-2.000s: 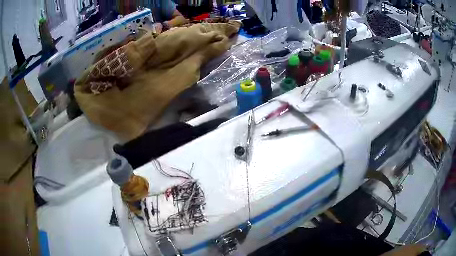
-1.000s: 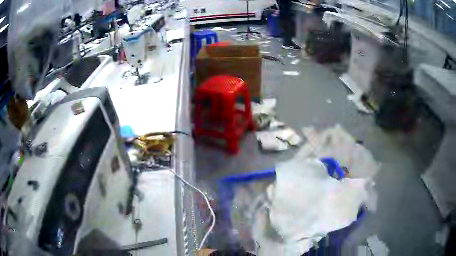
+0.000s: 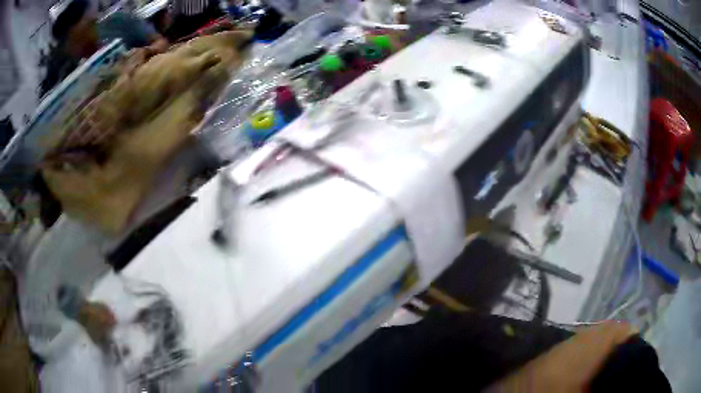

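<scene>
The white sewing machine head with a blue stripe runs diagonally across the view; the picture is blurred. Black material lies below it at the bottom edge. Bare skin of what looks like my right hand or wrist shows beside black cloth at the bottom right, cut off by the edge; fingers and any grip cannot be made out. My left hand is not in view. The needle area is hidden below the head.
Brown cloth and clear plastic lie behind the machine, beside thread cones. A long grey metal tool and yellowish coiled material lie right of the head. A red stool stands beyond the table edge.
The view swung right to the floor, stools and blue-rimmed bin, then back over the machine. Skin at the bottom right now shows more than two seconds ago.
</scene>
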